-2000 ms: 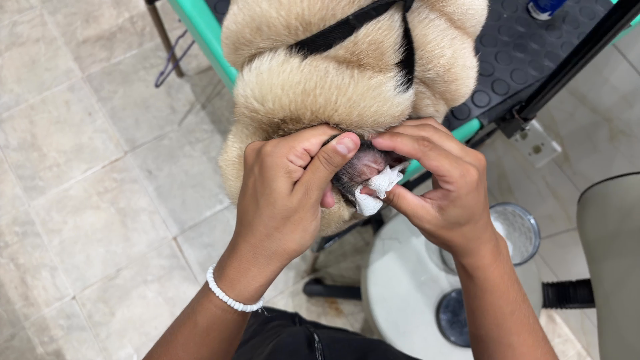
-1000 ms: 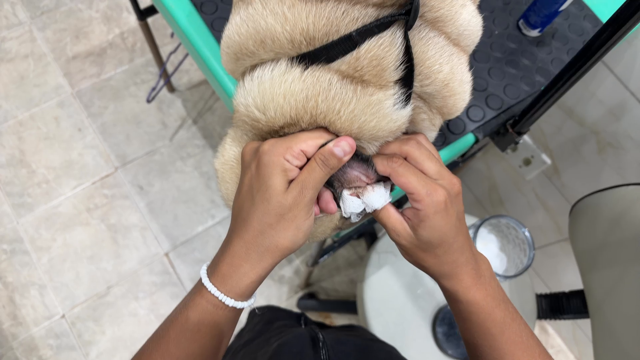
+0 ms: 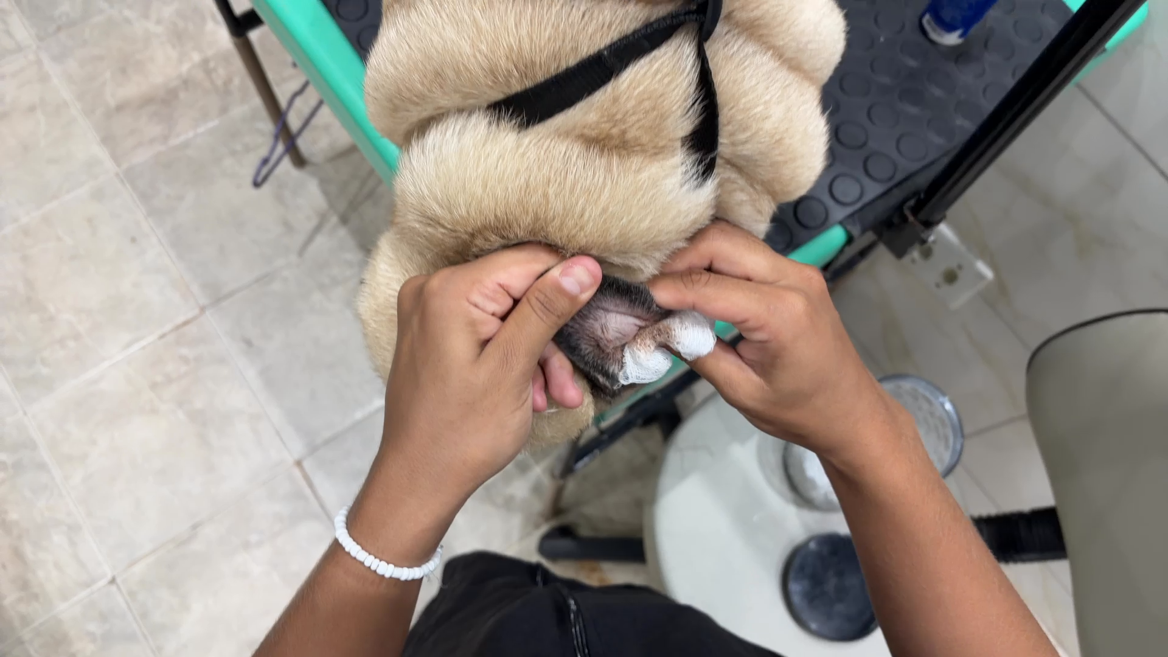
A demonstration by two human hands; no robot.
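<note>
A thick-folded, tan dog (image 3: 566, 182) wears a black strap (image 3: 593, 80) over its back. My left hand (image 3: 484, 338) pinches the edge of the dog's dark ear flap (image 3: 613, 328) between thumb and fingers, with the pinkish inner skin showing. White gauze (image 3: 671, 347), stained brown in the middle, lies against the lower part of the flap. My right hand (image 3: 762, 319) holds the gauze with its thumb, while its fingers rest on the flap's upper right edge. Some fingertips are hidden behind the flap and gauze.
Under the dog is a grooming table with a black studded mat (image 3: 876, 119) and green rim (image 3: 319, 73). A black post (image 3: 1004, 128) rises at the right, near a blue container (image 3: 954, 18). Below stands a pale stool (image 3: 721, 511) bearing a clear jar (image 3: 926, 420) and a dark round lid (image 3: 829, 587).
The gauze has been spread out from a bunched shape, and a brown stain now shows on it. Both hands stay at the ear flap.
</note>
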